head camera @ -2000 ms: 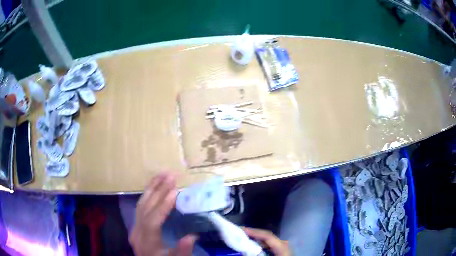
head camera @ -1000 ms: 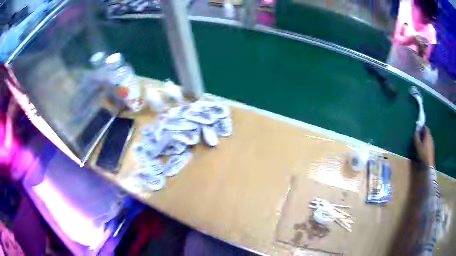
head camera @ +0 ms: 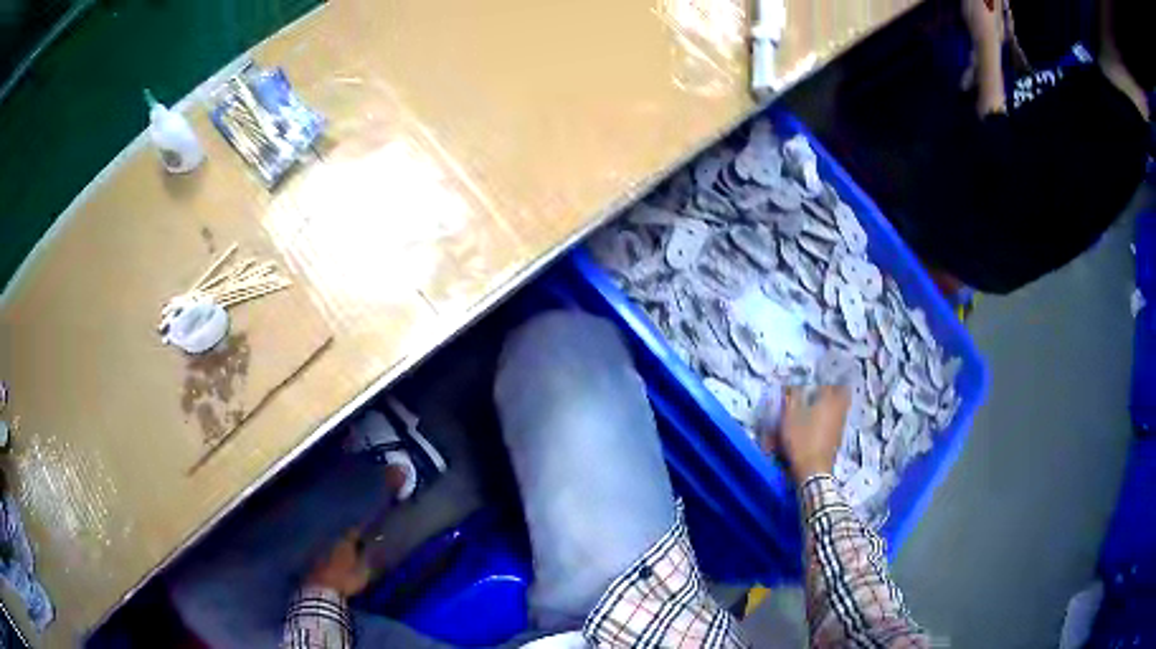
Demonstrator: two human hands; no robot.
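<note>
My right hand [head camera: 814, 429] reaches into a deep blue bin [head camera: 617, 304] of loose grey-white moulded parts [head camera: 856, 273]. Its fingertips touch the parts; whether they grip one is unclear. My left hand [head camera: 340, 564] is small and blurred, low over my lap at the lower left; its fingers and anything in them cannot be made out. On the bench, a small white cup [head camera: 197, 325] stands beside thin pale sticks [head camera: 254, 282] on a brown cardboard mat [head camera: 273, 349] with dark wet stains.
A white pointed bottle [head camera: 175, 142] and a blue-and-clear swab packet [head camera: 266, 124] are at the bench's back. A white object [head camera: 764, 48] lies near the bench's right edge. Another person in black [head camera: 1014, 178] sits beyond the bin. A blue object [head camera: 463, 586] is beneath my legs.
The view has swung right and down to the bin. My right hand has moved from over the green surface, where it was by a white long-handled thing, into the bin.
</note>
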